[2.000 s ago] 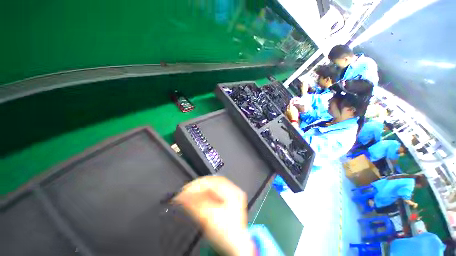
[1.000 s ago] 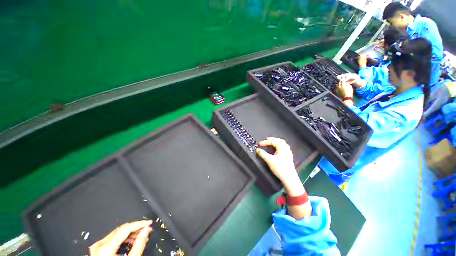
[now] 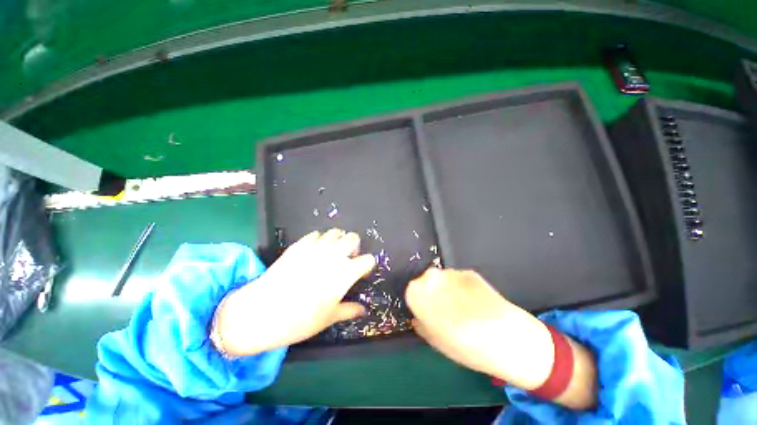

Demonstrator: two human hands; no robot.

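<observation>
Tiny gold and silver metal pins [image 3: 383,314] are scattered and piled in the near part of the left compartment of the black main tray [image 3: 531,101]. My left hand [image 3: 299,286] is over the left side of that compartment, palm down, thumb apart from the fingers; what its fingertips may touch is hidden. My right hand [image 3: 477,319], with a red wristband, is at the divider with its fingers curled together. A small dark and shiny bit shows at its fingertips, too small to tell whether it is held.
The finished-piece tray [image 3: 730,290] stands at the right with a column of small black pieces [image 3: 682,178]. A black and red phone [image 3: 627,70] lies behind. A thin silver-grey tool [image 3: 134,259] and a crumpled grey plastic bag [image 3: 25,249] are at the left.
The view has swung left and down to the main tray. My right hand has moved from the piece column in the right tray to the pins. My left hand now shows fully over the left compartment.
</observation>
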